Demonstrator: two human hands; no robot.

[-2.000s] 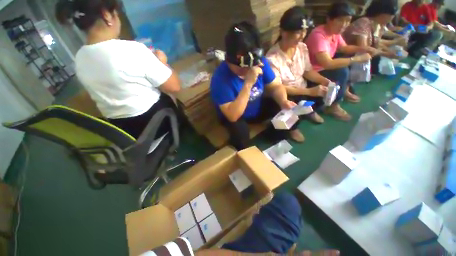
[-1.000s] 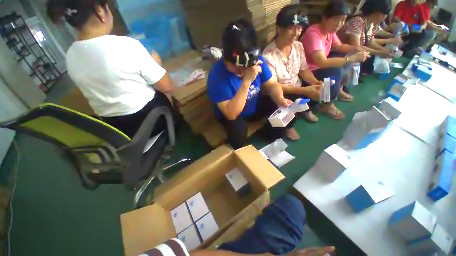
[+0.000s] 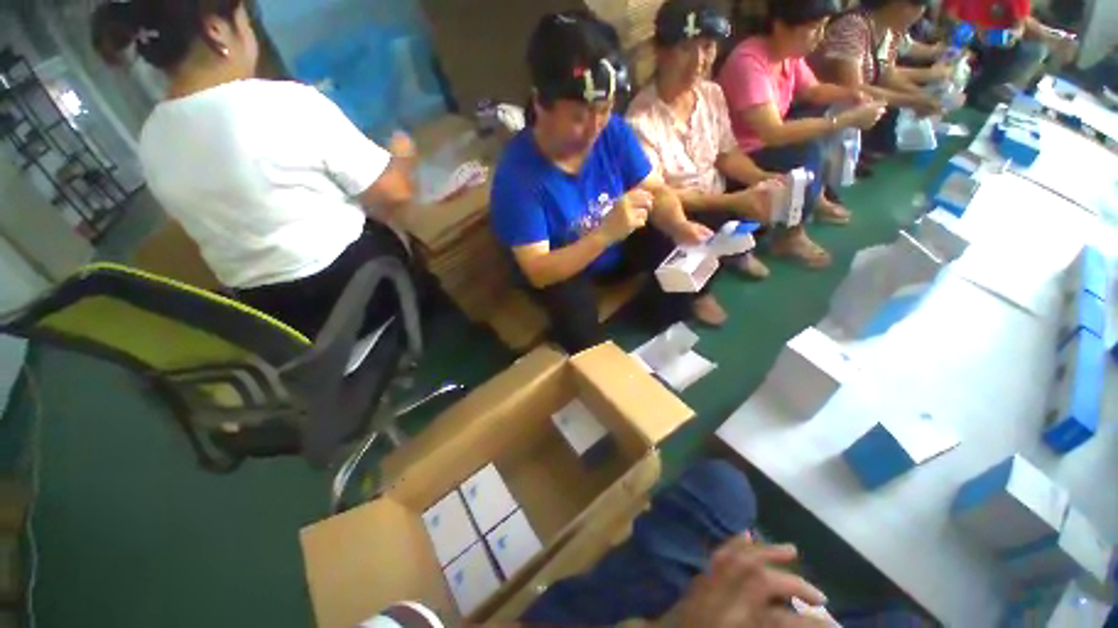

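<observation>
My left hand (image 3: 745, 586) is at the bottom edge over my lap, its fingers bent and spread. A small white piece (image 3: 813, 611) shows by the fingertips, mostly cut off by the frame; whether the hand grips it cannot be told. My right hand is not in view. An open brown shipping carton (image 3: 539, 472) stands beside my leg. Several closed white boxes (image 3: 489, 496) sit together in its near left part. Another white box (image 3: 579, 425) lies apart at its far right end.
A long white table (image 3: 901, 577) at right holds white-and-blue boxes (image 3: 901, 447) and a row of long blue boxes (image 3: 1075, 390). An open white carton (image 3: 673, 357) lies on the green floor. An office chair (image 3: 307, 393) stands left. Several people sit beyond; a person in white sits behind the chair.
My left hand has risen from the bottom edge, and its fingers are now bent, with a white piece beside them. The person in blue has lowered a hand from the face.
</observation>
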